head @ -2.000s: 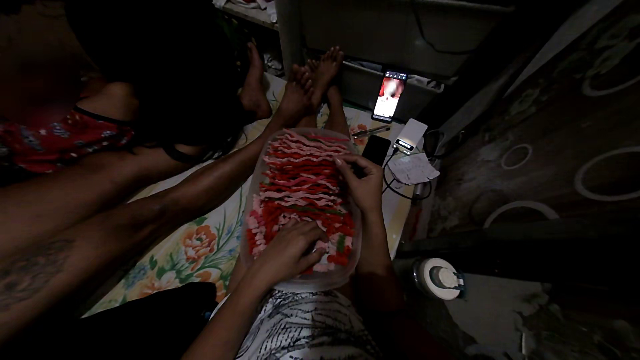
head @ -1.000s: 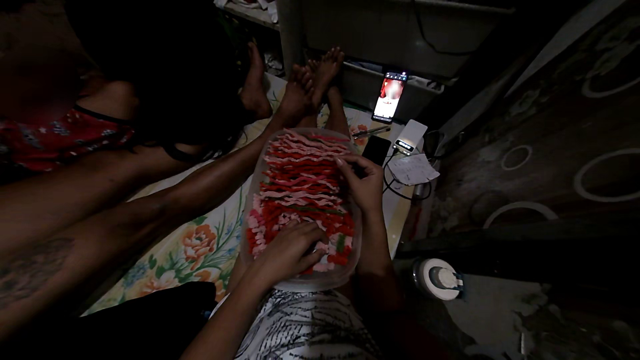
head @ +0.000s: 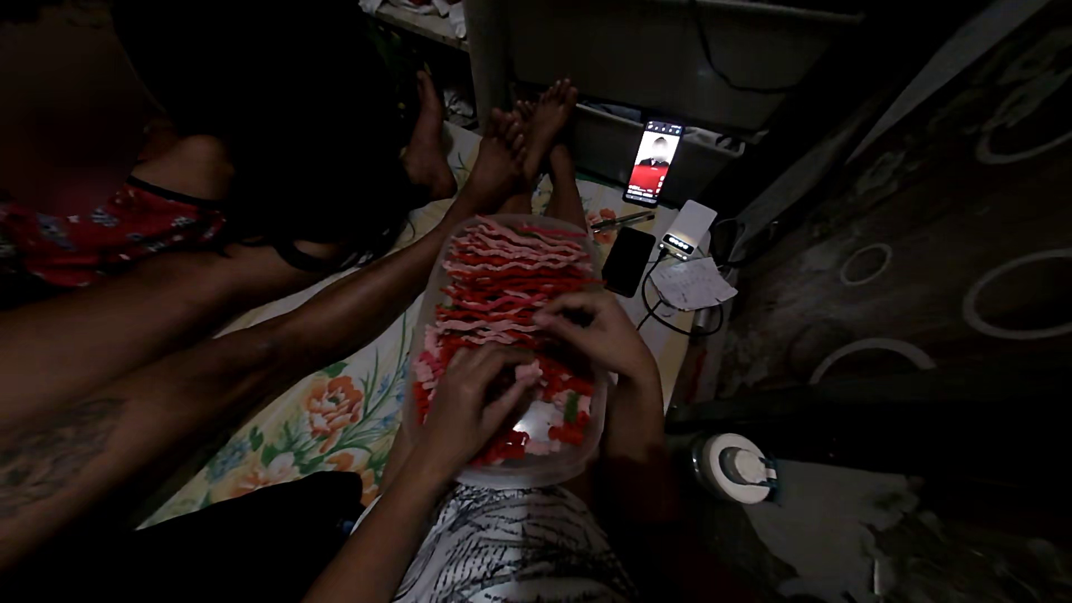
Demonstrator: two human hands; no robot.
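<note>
A clear plastic container [head: 425, 335] rests on my lap, its far part filled with rows of wavy red and pink fuzzy strips [head: 515, 251]. Short red, pink and a few green pieces [head: 569, 406] lie loose in its near end, around a bare patch of the bottom. My left hand [head: 481, 389] is over the near left part, a small pink piece [head: 528, 371] pinched between thumb and fingers. Above the strips at the right side is my right hand [head: 590, 327], thumb and fingertips close together; whether they hold a strip is too dim to tell.
Another person's legs [head: 335, 314] stretch along the left over a floral cloth [head: 327, 410]. Beyond the container stand a lit phone [head: 655, 163], pens [head: 624, 220], a dark phone [head: 628, 261], a white device with a cable [head: 688, 230] and paper [head: 695, 283]. A lidded jug [head: 737, 469] is at lower right.
My right hand has moved down from the upper right strips toward the middle of the container. The picture on the lit phone has changed.
</note>
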